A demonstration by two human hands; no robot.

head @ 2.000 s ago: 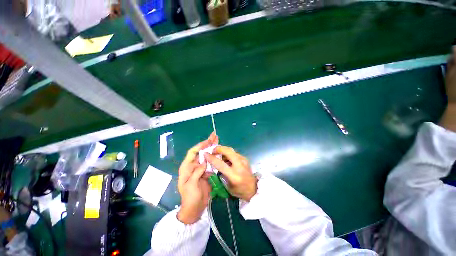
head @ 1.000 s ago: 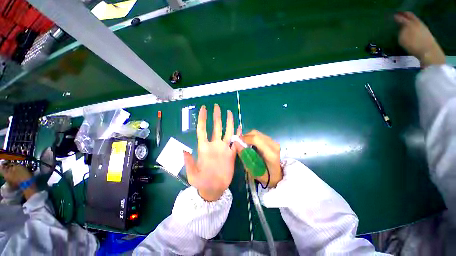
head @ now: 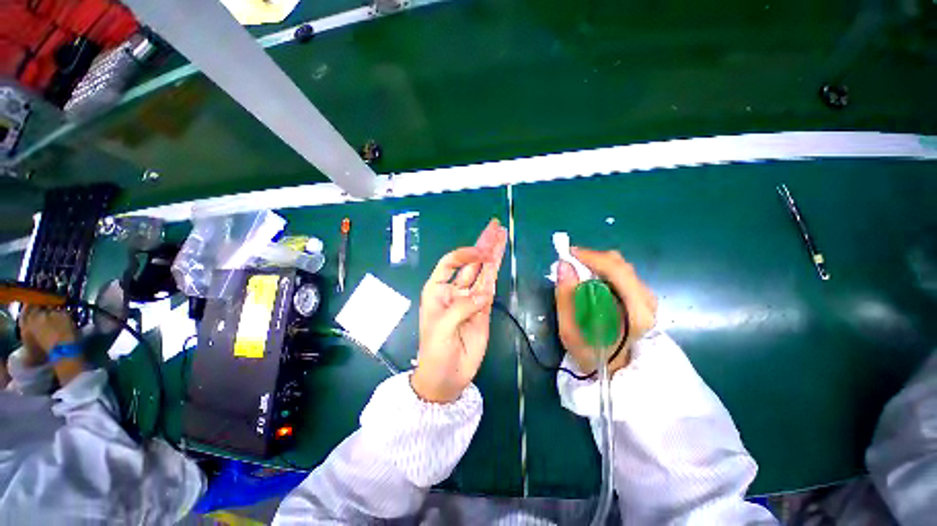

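Note:
My right hand [head: 614, 298] is closed around the dispensing syringe. Its bright green adapter [head: 598, 313] faces up towards me, with the clear air hose [head: 605, 431] running down from it. A crumpled white tissue [head: 563, 257] sticks out at the fingertips of my right hand; the needle is hidden. A thin black cable [head: 531, 347] loops from my right hand towards my left. My left hand [head: 456, 308] is raised left of the syringe, palm partly up, fingers bent, with nothing seen in it.
The black glue dispenser [head: 238, 375], paper square [head: 373, 312], orange-ended tool [head: 344, 255], small bag [head: 405, 238] and plastic bag [head: 221, 252] lie left. Tweezers [head: 804, 232] lie right. Black round parts [head: 834, 96] stand on the shelf. Another person's hands [head: 49, 331] are far left.
My hands have parted. My right hand has moved right with the syringe and tissue. My left hand, joined to it at first, then spread flat, now has bent fingers. The neighbour's reaching hand has left the right side.

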